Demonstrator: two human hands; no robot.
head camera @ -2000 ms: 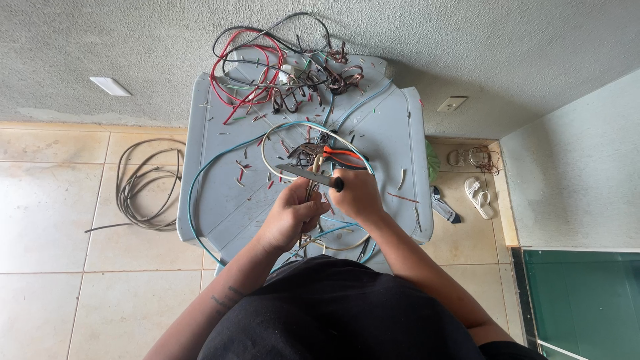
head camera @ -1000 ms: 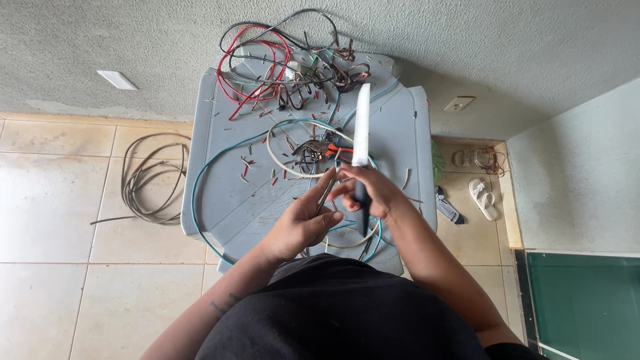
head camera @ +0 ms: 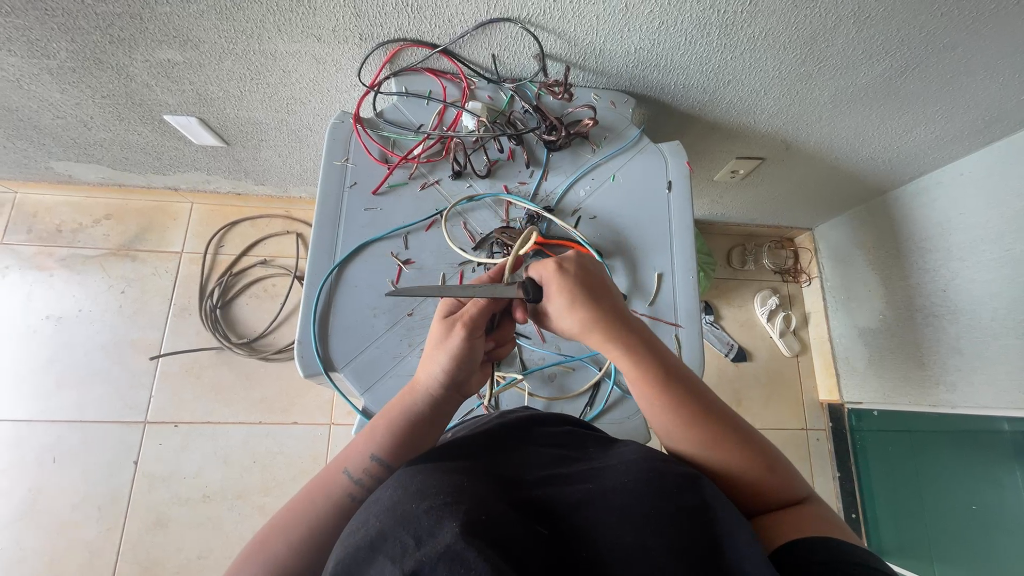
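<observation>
My right hand is closed on the black handle of a knife, whose blade points left across the fingers of my left hand. Between my hands a cream-coloured cable is pinched by my left hand, with a loop standing up beyond the blade. Orange-handled pliers lie on the grey plastic table just past my right hand. A blue wire curves around the left side of the tabletop, and more blue and cream wires lie near my body.
Red wire, black wire and brown wire bundles are heaped at the table's far side. Wire scraps are scattered over the tabletop. On the floor lie a coiled grey cable at left, and a sock and a sandal at right.
The knife has swung from pointing away from me, one second ago, to lying crosswise with its tip to the left. The cream loop now stands up between my hands.
</observation>
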